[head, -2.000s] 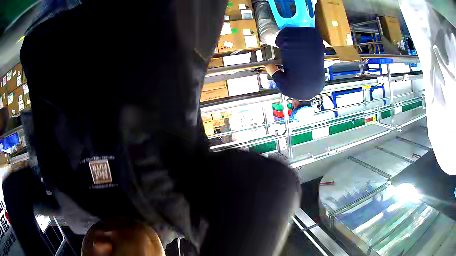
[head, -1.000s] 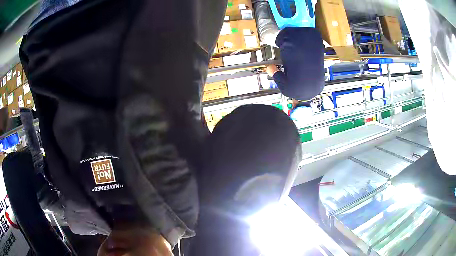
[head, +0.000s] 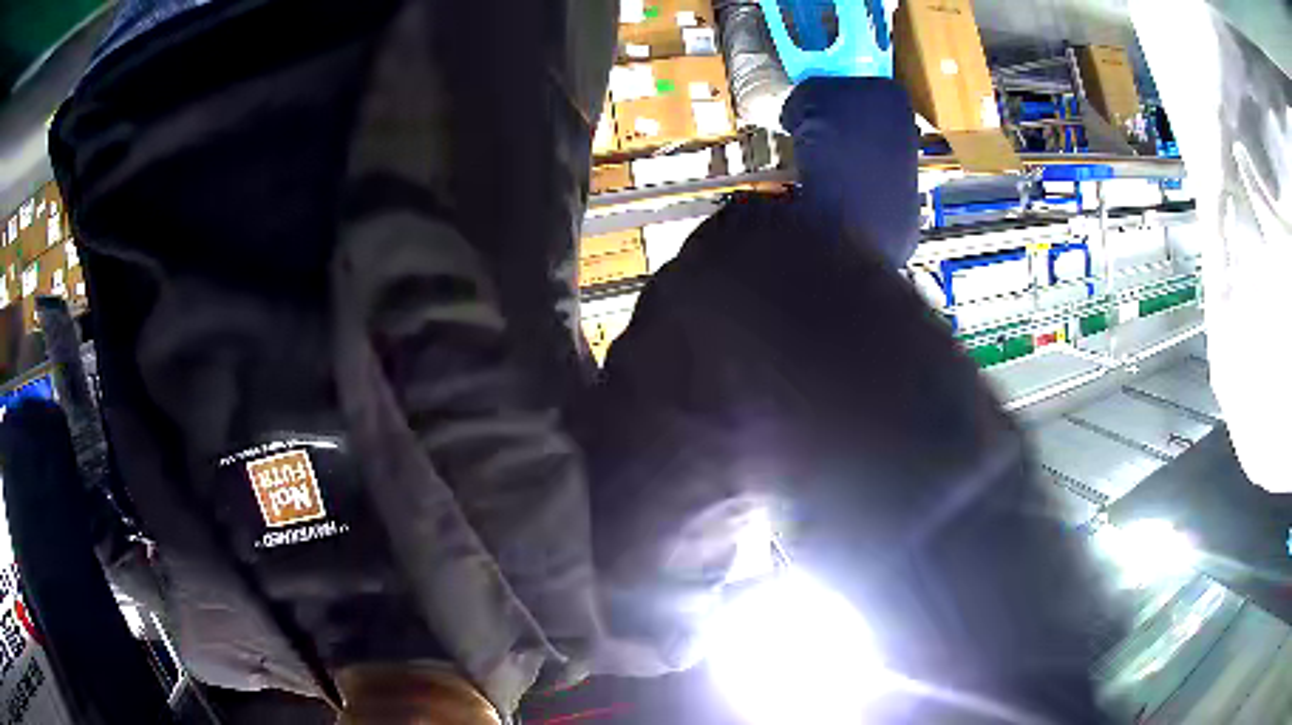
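A black jacket (head: pixel 468 354) fills the left half of the head view, very close, with a small orange-brown printed patch (head: pixel 285 487) on it. The picture appears upside down. A blurred dark sleeve or arm (head: pixel 850 383) spreads across the middle towards the lower right. A strong white glare (head: pixel 794 652) lies over its lower part and hides what is there. Neither of my hands can be made out, and no held object shows. Whether the jacket is mine or another person's cannot be told.
A person in dark blue (head: pixel 871 142) is partly covered behind the sleeve, near a bright blue stool (head: pixel 826 36). Cardboard boxes (head: pixel 673 102) stand on shelves. A green-edged conveyor line (head: pixel 1168 300) and grey metal panels (head: pixel 1155 404) lie at right. A white surface (head: pixel 1236 227) hangs at the right rim.
The dark sleeve has spread up and right, now covering much of the metal panels and part of the person in blue. The glare, absent two seconds ago, remains. The jacket has shifted slightly.
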